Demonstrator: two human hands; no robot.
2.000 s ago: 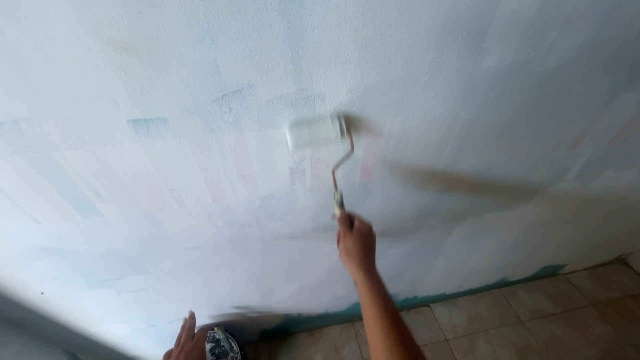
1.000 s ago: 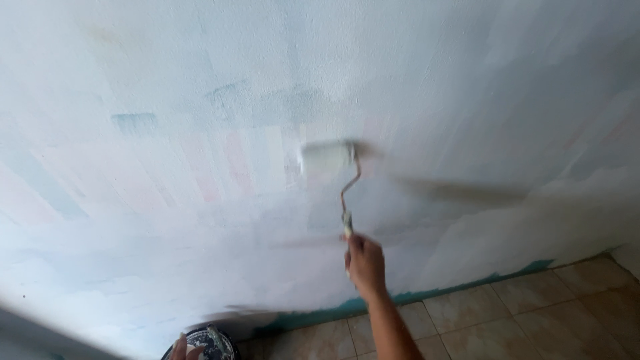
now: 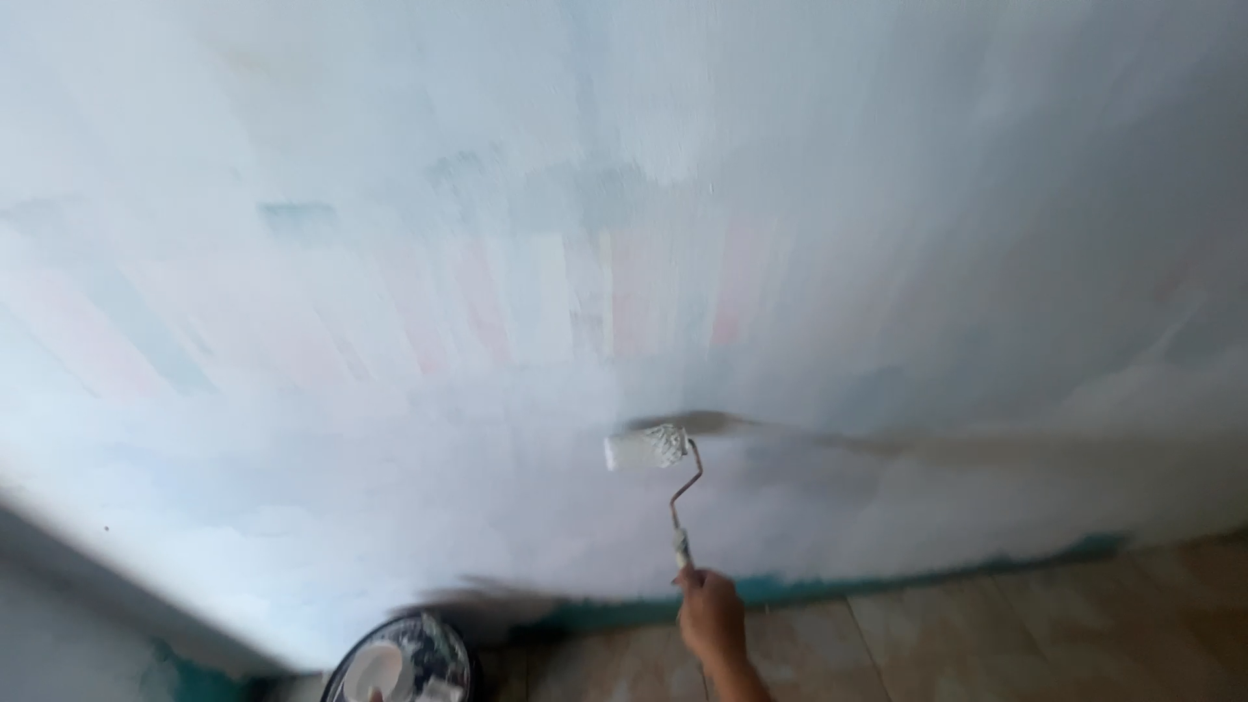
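My right hand (image 3: 712,612) grips the handle of a small paint roller (image 3: 648,448), whose sleeve is coated with white paint. The roller is at the lower part of a wall (image 3: 487,439) with pale paint over faint pink and blue-green stripes; its shadow falls beside it. At the bottom left stands a dark, paint-smeared bucket (image 3: 444,643) with a round white container (image 3: 378,673) in or over it. Only a fingertip of my left hand (image 3: 375,694) shows, at that container; the rest is out of frame, and its hold cannot be made out.
A tiled floor (image 3: 936,624) runs along the wall's foot, with a teal band (image 3: 799,590) between them. On the far left another wall (image 3: 58,604) meets the painted one at a corner. The bucket stands close to that corner.
The roller and my right hand have moved down the wall. My left hand has mostly left the view, and the round white container has come into sight.
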